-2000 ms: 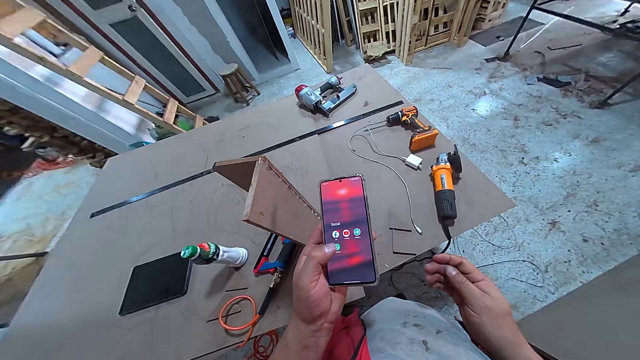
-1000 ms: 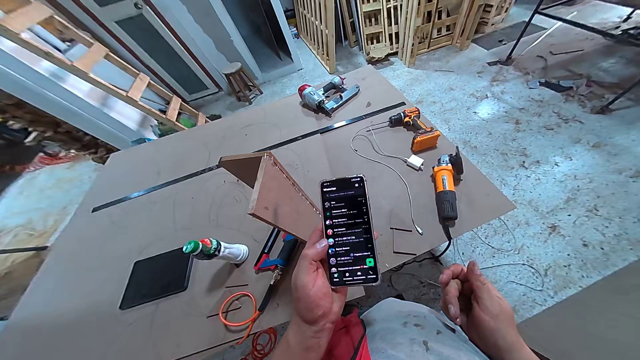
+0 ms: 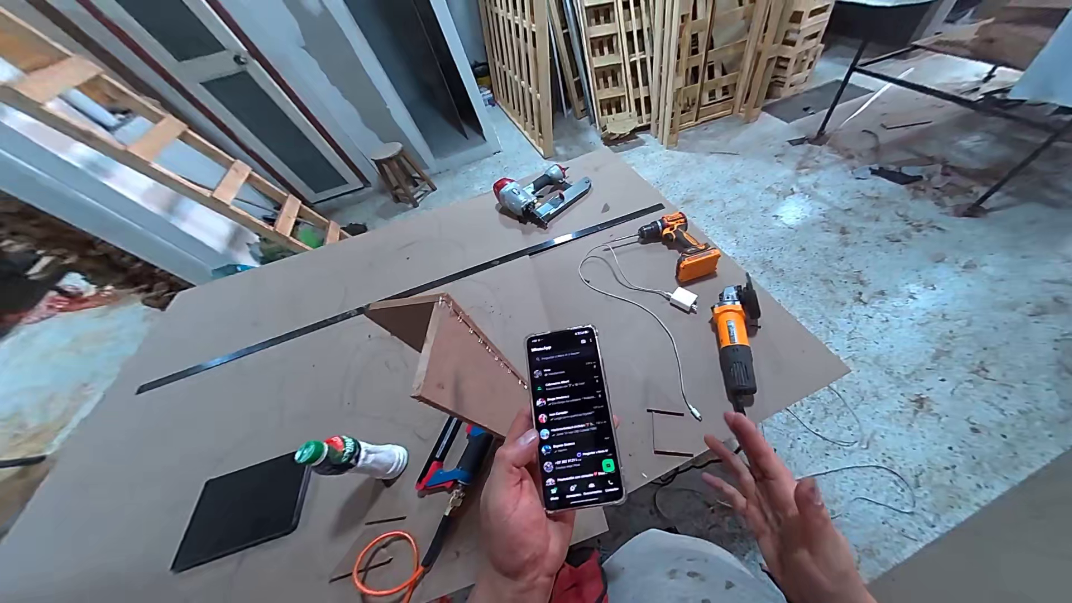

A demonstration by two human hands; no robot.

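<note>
My left hand (image 3: 523,502) holds a smartphone (image 3: 574,419) upright, its lit screen showing a dark list. Fingers spread and empty, my right hand (image 3: 783,511) hovers to the right of the phone, just below an orange angle grinder (image 3: 734,343). Left of the phone, a V-shaped piece of joined boards (image 3: 469,368) stands on the work table (image 3: 335,419). A blue and red air nailer (image 3: 456,465) lies partly hidden under it. A white charger (image 3: 683,299) with its cable lies between the phone and the grinder.
A cordless drill (image 3: 678,243), a grey and red nail gun (image 3: 540,197) and a long metal strip (image 3: 435,280) lie farther back. A plastic bottle (image 3: 352,458) and a black tablet-like slab (image 3: 243,511) are at left, an orange hose (image 3: 358,561) below. Beyond stand a stool (image 3: 400,172) and wooden pallets (image 3: 620,67).
The phone screen has gone from reddish with app icons to a dark list. My right hand, earlier with fingers together, has opened and spread its fingers.
</note>
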